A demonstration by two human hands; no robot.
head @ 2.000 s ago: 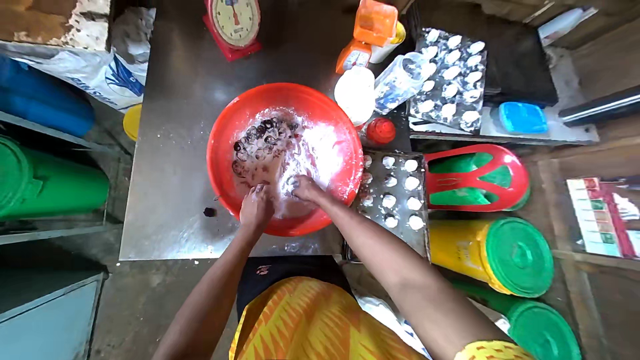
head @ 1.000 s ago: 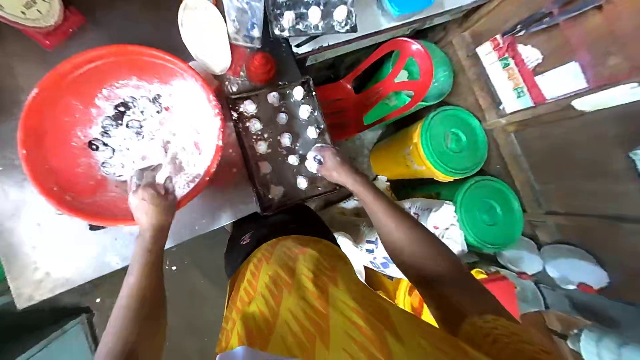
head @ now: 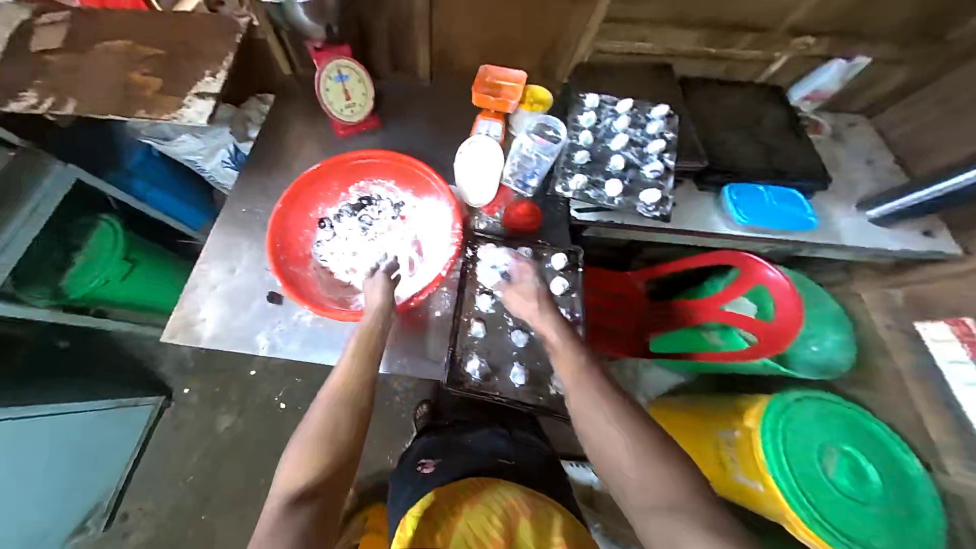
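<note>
My left hand (head: 383, 280) is at the near right part of a red plastic basin (head: 286, 263); its fingers are in white powder (head: 415, 236) with dark lumps (head: 364, 213) beyond them. Whether it holds a lump cannot be told. My right hand (head: 520, 286) is blurred over the upper part of a dark baking tray (head: 496, 354), close to a white-coated piece (head: 494, 265) at its fingertips. Rows of small white-coated pieces (head: 519, 374) lie on this tray, which stands just right of the basin.
A kitchen scale (head: 345, 91), an orange container (head: 499, 88), a clear plastic cup (head: 535, 152) and a white bowl (head: 479, 171) stand behind. A second filled tray (head: 602, 171) and a blue box (head: 768, 207) are at the right back. A red plastic chair (head: 717, 305) and a lidded yellow bucket (head: 713, 438) are at the right.
My right hand was in the basin, then over the tray's near right part, and is now at its upper part. My left hand stays in the basin. The view has shifted.
</note>
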